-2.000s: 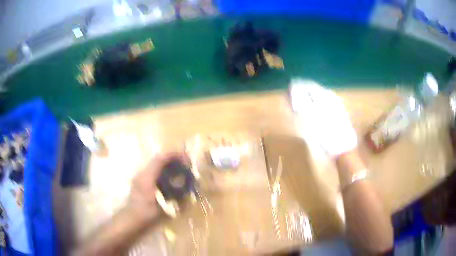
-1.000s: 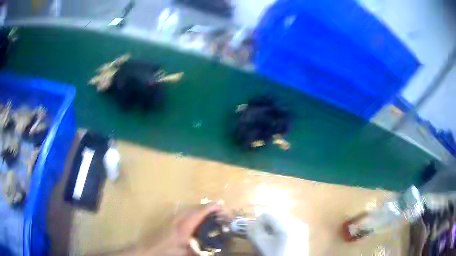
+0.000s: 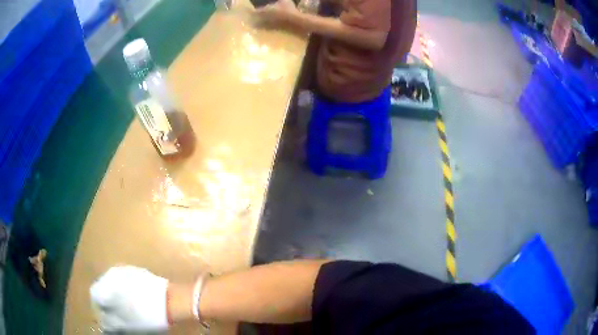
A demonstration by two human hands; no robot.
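Observation:
My right hand (image 3: 131, 299), in a white knit glove with a bracelet at the wrist, is at the lower left over the tan tabletop. Its fingers look curled, but they are blurred and I cannot tell whether they hold anything. My left hand is out of the picture. A dark figure assembly with a cream limb (image 3: 39, 268) lies on the green belt, left of the glove. A clear bottle (image 3: 152, 111) with a white cap, label and reddish liquid lies on the table beyond my hand.
A person (image 3: 357, 52) in a rust-coloured shirt sits on a blue stool (image 3: 349, 134) at the far table edge. Beyond are a tray of dark parts (image 3: 412, 91) and yellow-black floor tape (image 3: 448, 196). A blue box (image 3: 534, 284) is at the lower right; blue crates (image 3: 557, 111) stand right.
The view has swung far to the right. My left hand, the dark piece it held and the parts bin have left the picture. The gloved hand now shows lower left, apart from that piece.

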